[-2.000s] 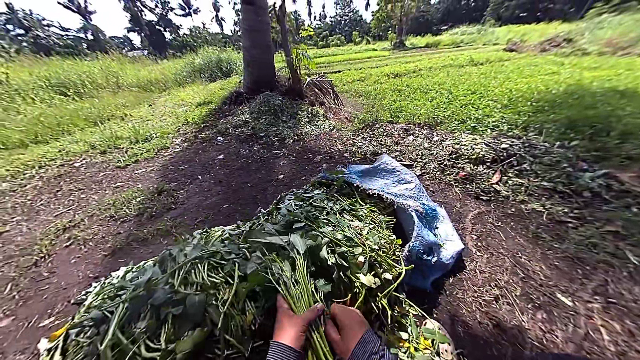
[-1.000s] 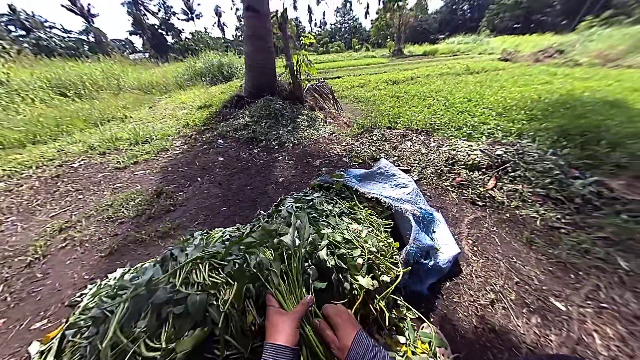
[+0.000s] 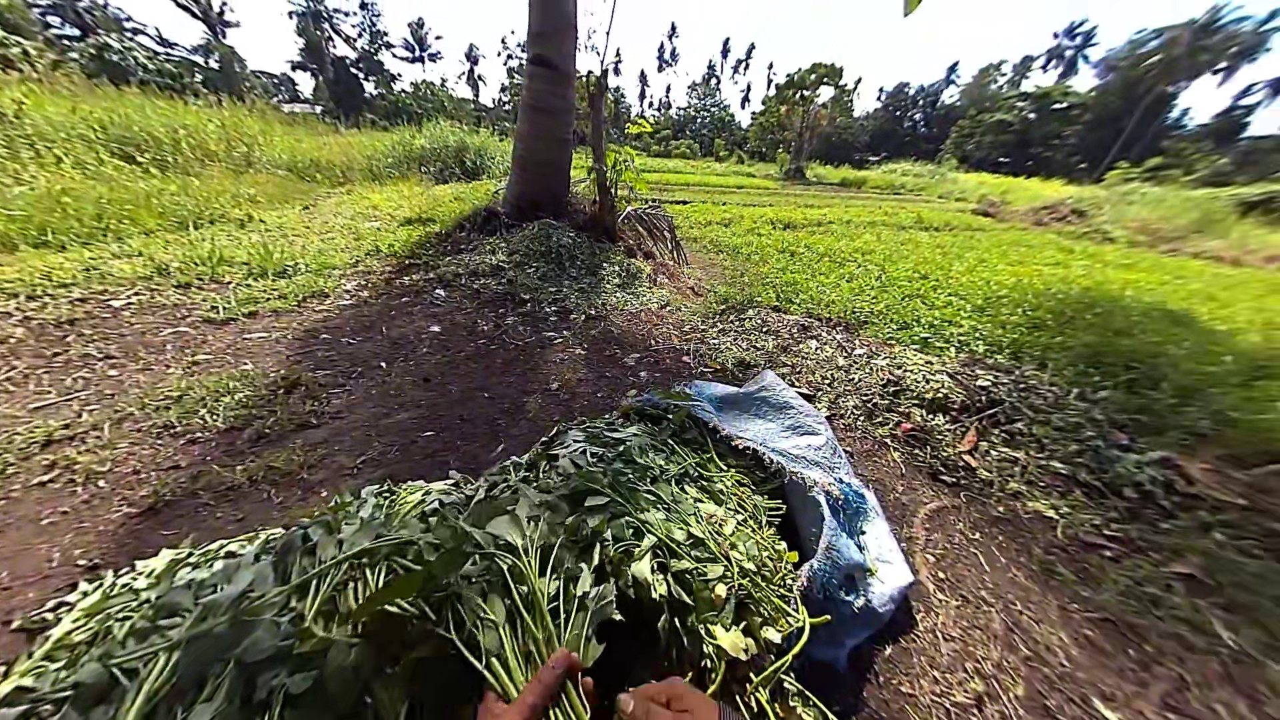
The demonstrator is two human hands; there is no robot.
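My left hand (image 3: 530, 690), partly cut off by the bottom edge, grips a bunch of green leafy stems (image 3: 535, 610) with its leaves pointing away from me. Just to its right is my right hand (image 3: 668, 698), its fingers bent near the stem ends; whether it holds a stem cannot be made out. Around and beyond both hands lies a large heap of leafy greens (image 3: 400, 560). A blue and white woven plastic sack (image 3: 850, 550) lies at the heap's right side, its mouth edge beside the stems.
Bare dark soil (image 3: 420, 400) stretches beyond the heap. A tree trunk (image 3: 543, 120) stands ahead, with cut plant litter (image 3: 560, 260) at its base. More litter (image 3: 1000, 420) lies right of the sack, and low green plants (image 3: 930, 270) grow behind it.
Both hands have moved down toward the bottom edge of the view. My right hand, beside the left one earlier, now sits farther apart from it. The bunch remains in my left hand.
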